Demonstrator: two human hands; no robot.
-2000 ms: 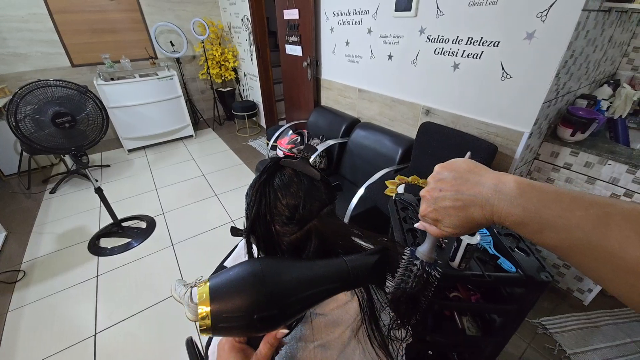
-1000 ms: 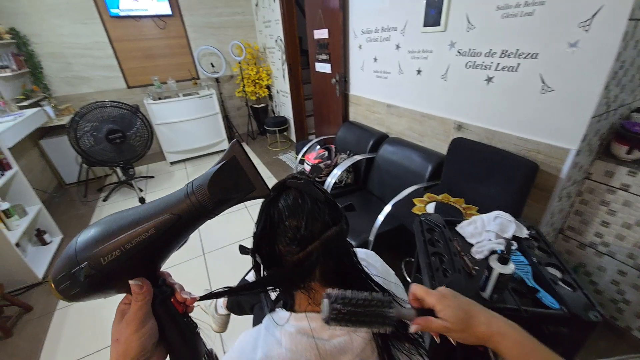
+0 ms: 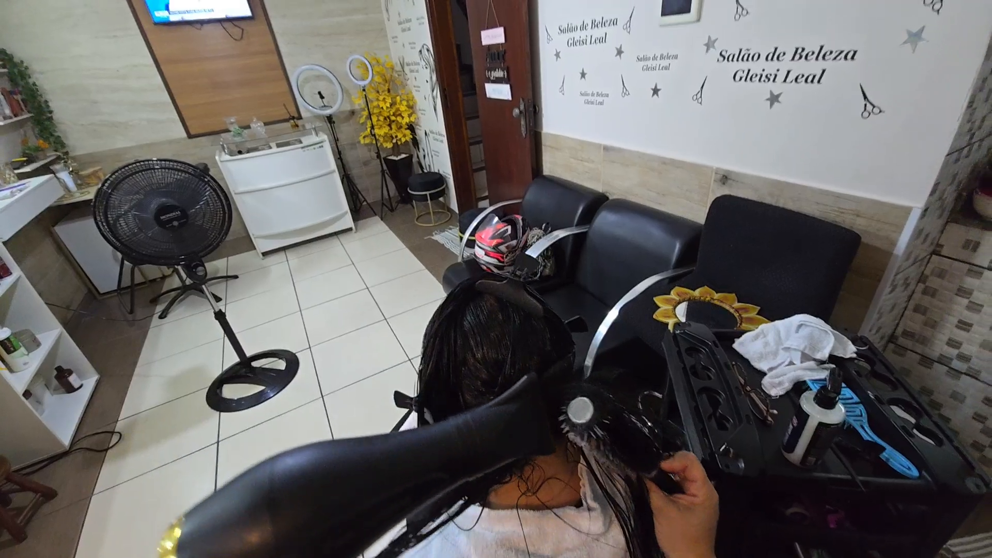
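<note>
A person with dark, damp hair (image 3: 492,341) sits with their back to me, a white towel (image 3: 542,531) over the shoulders. My right hand (image 3: 684,508) grips a round hair brush (image 3: 608,430) at the right side of the head, with strands wrapped around its bristles. A black hair dryer (image 3: 364,473) reaches in from the lower left, its nozzle close to the brush. My left hand is outside the view, and the dryer's handle is hidden too. A dark clip (image 3: 407,401) hangs at the left side of the hair.
On the right stands a black salon trolley (image 3: 709,457) with a white cloth (image 3: 794,345), a pump bottle (image 3: 814,426) and a blue brush (image 3: 868,430). Black chairs (image 3: 639,248) line the wall. A pedestal fan (image 3: 163,213) stands at the left.
The round brush has moved from low behind the head to its right side, with hair now around it. The dryer's nozzle has come down and right, toward the brush. My left hand has left the view.
</note>
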